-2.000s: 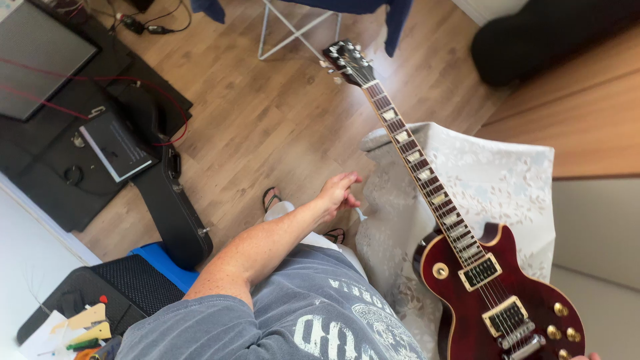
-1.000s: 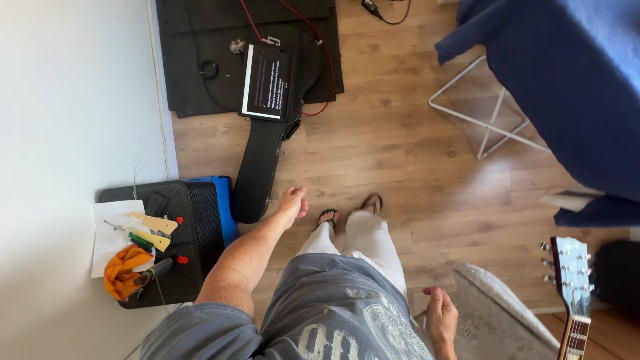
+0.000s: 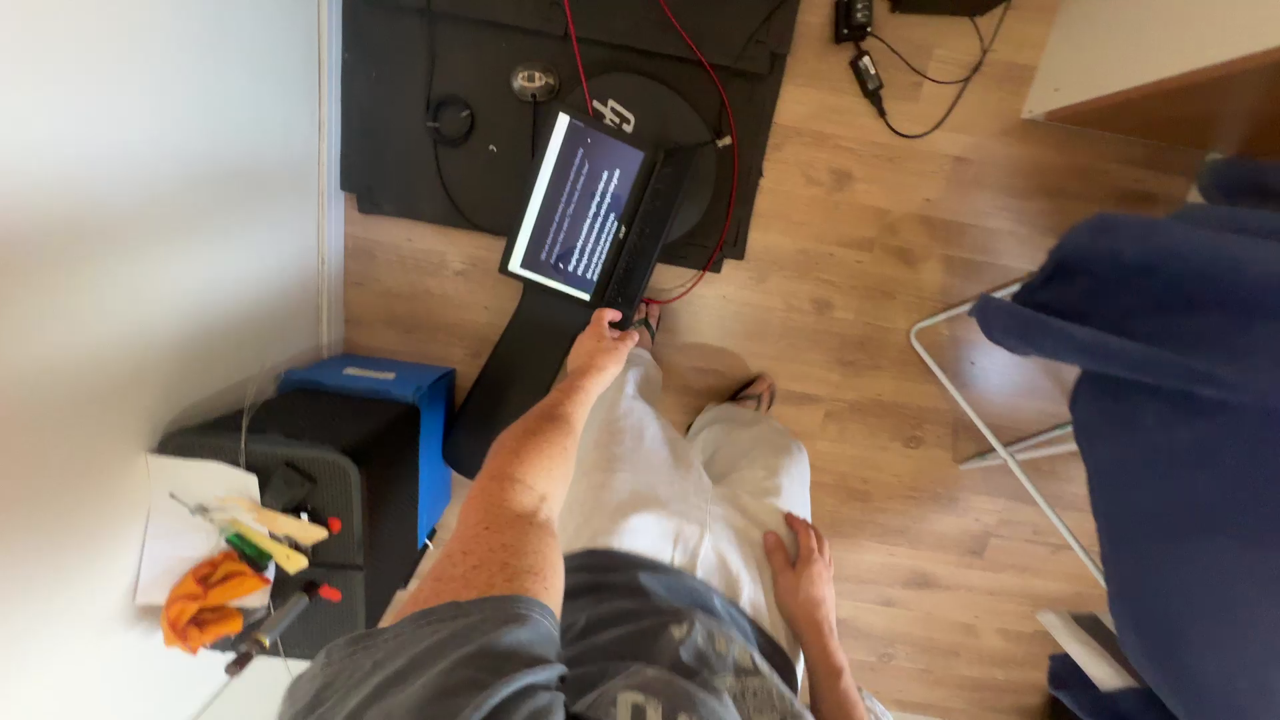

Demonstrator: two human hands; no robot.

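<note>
My left hand [image 3: 600, 348] grips the near corner of an open laptop [image 3: 580, 205], its thumb at the keyboard edge; the fingers beneath are partly hidden. Text shows on the lit screen. Under the laptop lies a black guitar case [image 3: 520, 365], its narrow end pointing toward me. My right hand [image 3: 805, 580] rests on my thigh, fingers slightly spread and holding nothing.
Red cable [image 3: 733, 130] curves past the laptop. At left, a black padded case [image 3: 330, 480] carries paper, tools and orange cloth [image 3: 212, 600], beside a blue folder [image 3: 435, 440]. A white metal stand [image 3: 985, 425] with navy fabric [image 3: 1180, 420] is at right. Power adapters [image 3: 866, 75] lie on the floor.
My left hand has reached forward and taken hold of the laptop's corner. My right hand now lies on my thigh. The view has swung left, and the red electric guitar is out of view.
</note>
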